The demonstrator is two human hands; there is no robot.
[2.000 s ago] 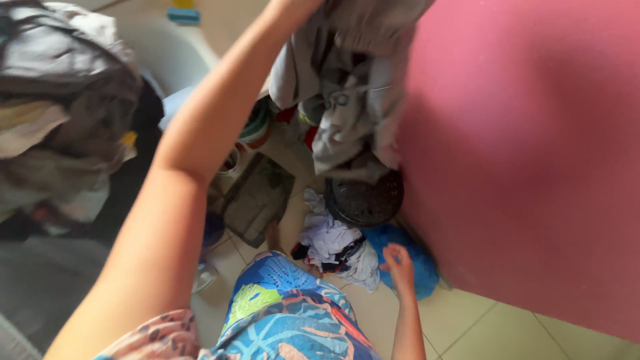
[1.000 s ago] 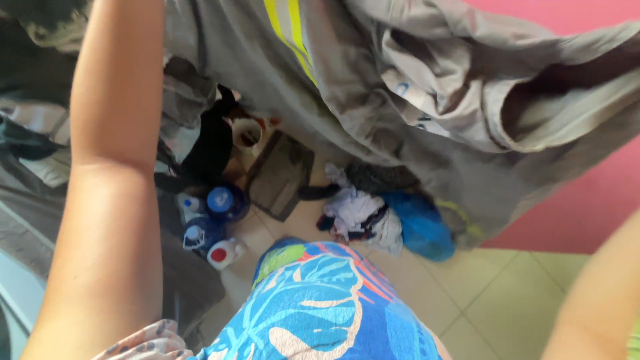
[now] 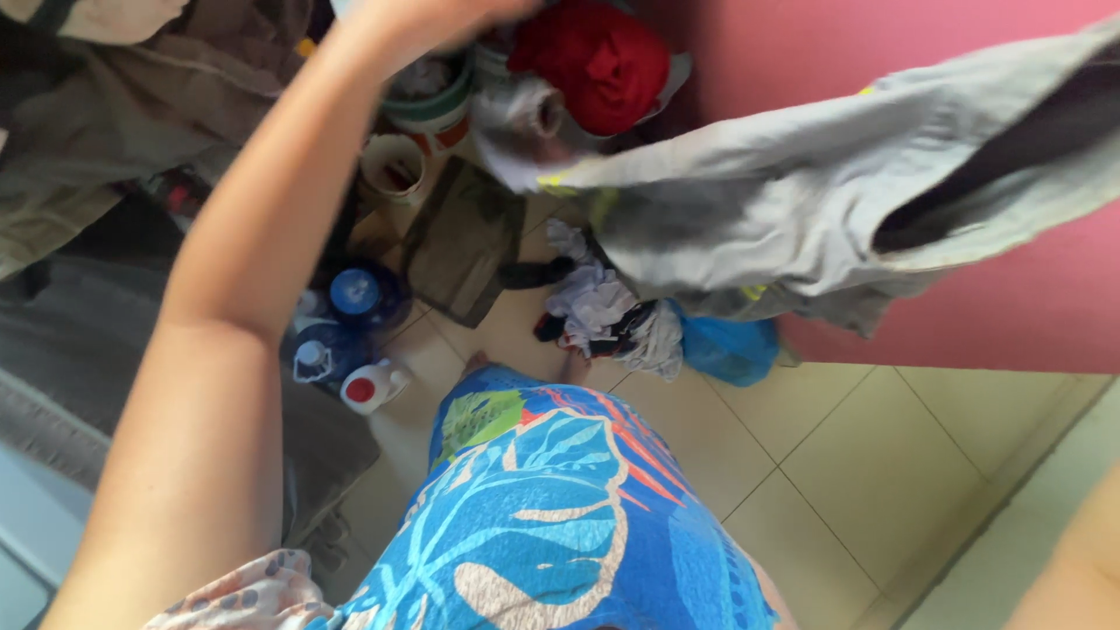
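My left arm reaches up to the top centre, where part of my left hand (image 3: 455, 13) shows, blurred and cut off by the frame edge; whether it holds anything cannot be told. A grey garment (image 3: 752, 210) with yellow marks stretches in the air from the centre to the upper right edge, its opening toward the right. At the lower right only a blurred part of my right arm shows, with the right hand out of view. More grey and dark clothes (image 3: 149, 114) are heaped at the upper left.
Below on the tiles are crumpled white cloths (image 3: 595, 302), a blue plastic bag (image 3: 731, 346), a dark mat (image 3: 468, 245), blue bottles (image 3: 332, 350) and a white jug with a red cap (image 3: 372, 385). Buckets and a red cloth (image 3: 604, 70) stand near the pink wall (image 3: 980, 315).
The grey garment, spread across the upper view a second ago, now stretches toward the right. The red cloth and buckets behind it have come into view. My left forearm now slants toward the top centre.
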